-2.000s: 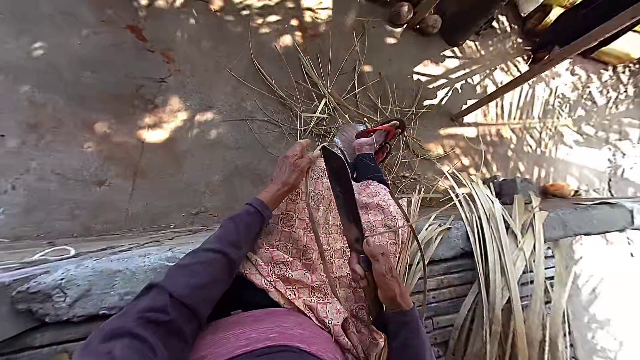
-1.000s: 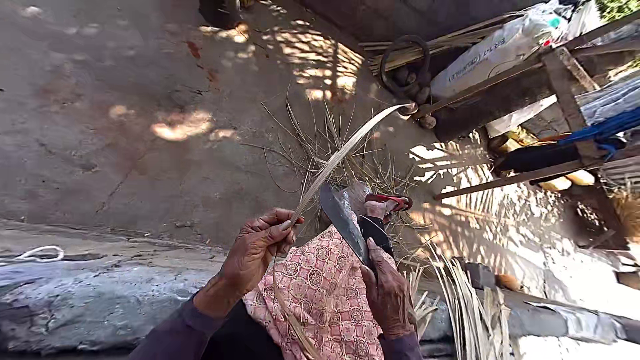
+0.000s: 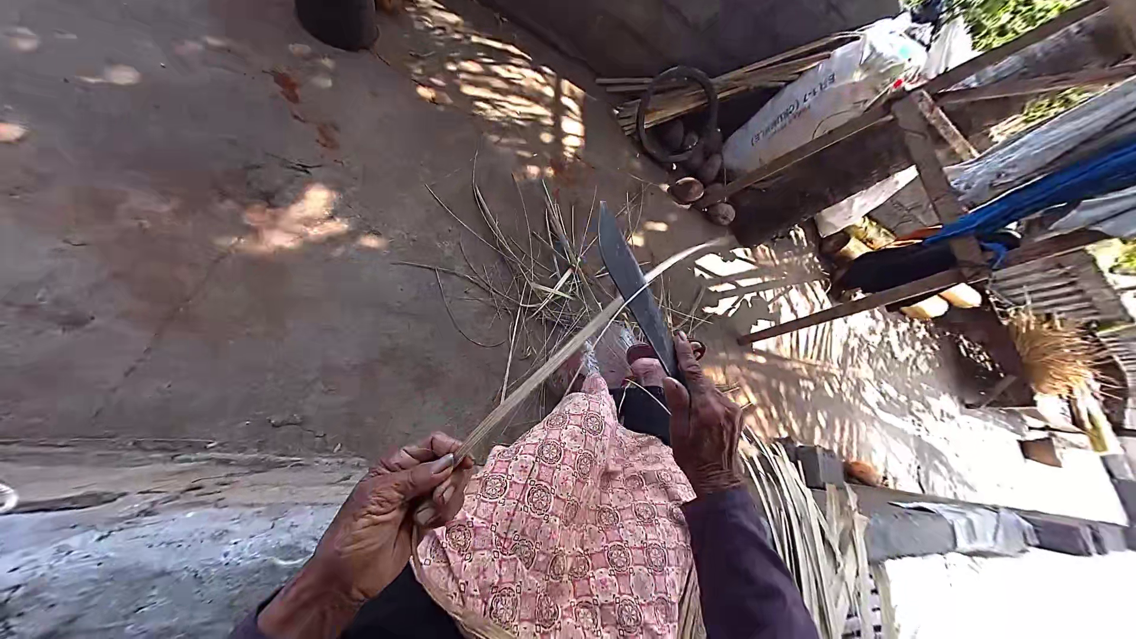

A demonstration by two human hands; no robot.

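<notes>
My left hand [image 3: 399,501] pinches a long, pale dried leaf strip [image 3: 541,371] at lower left; the strip slants up to the right and curves at its far end. My right hand [image 3: 706,422] grips a dark-bladed machete [image 3: 632,282], its tip pointing up and away from me. Blade and strip cross in the view; whether they touch I cannot tell. A pink patterned cloth [image 3: 568,524] covers my lap between the hands. Thin fibre scraps [image 3: 541,266] lie on the ground beyond my feet. The machete's handle is mostly hidden in my right hand.
A bundle of dried leaf strips [image 3: 812,532] lies at my right, by the ledge [image 3: 160,550]. Coconuts [image 3: 688,189], a dark ring [image 3: 679,75] and a white printed sack [image 3: 816,102] sit at upper right. A wooden frame [image 3: 927,164] stands there, and a dark container [image 3: 337,18] at the top.
Two seconds ago the machete lay low over the lap cloth; now it points outward, farther from my body. My left hand has moved down and left since one second ago, still holding the strip.
</notes>
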